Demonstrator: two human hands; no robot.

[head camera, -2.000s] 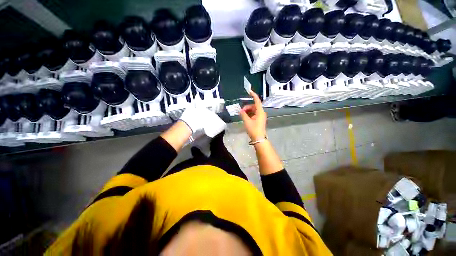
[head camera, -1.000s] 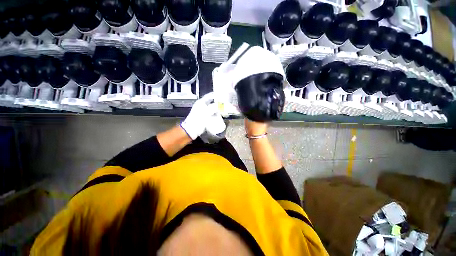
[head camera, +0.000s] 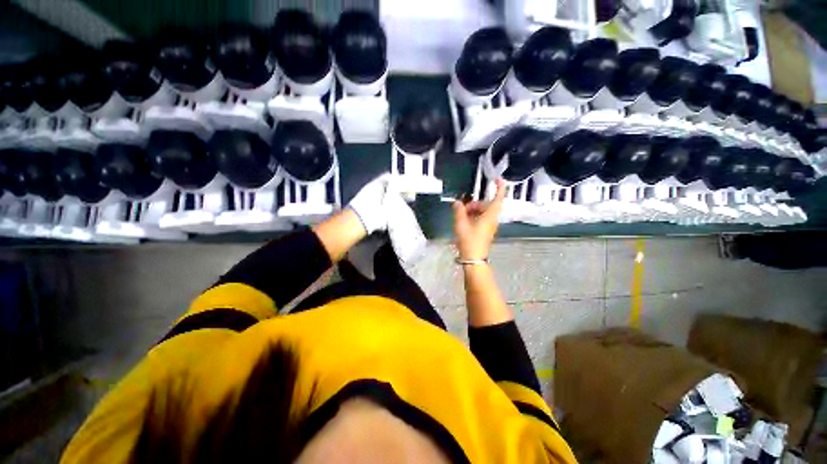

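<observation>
One white security camera with a black ball head [head camera: 419, 129] stands on the bench in the gap between the two groups of cameras. My left hand [head camera: 374, 205], in a white glove, is at its near left side, closed on a white label sheet [head camera: 405, 231] that hangs over the bench edge. My bare right hand [head camera: 479, 222], with a bracelet, is to the right of the camera. A small white label [head camera: 497, 167] shows at its raised fingertip, and another thin white piece is by the thumb side. The left fingers are partly hidden by the sheet.
Rows of cameras [head camera: 304, 149] stand to the left and more rows [head camera: 580, 156] to the right on the dark-green bench [head camera: 363, 163]. Loose camera parts [head camera: 721, 32] lie at the back right. Brown cartons [head camera: 626, 381] and a pile of white pieces [head camera: 716, 426] are at lower right.
The camera that my right hand held tilted a second ago now stands on the bench, released. My right hand has a small label at its fingertips. My left hand stays with the sheet.
</observation>
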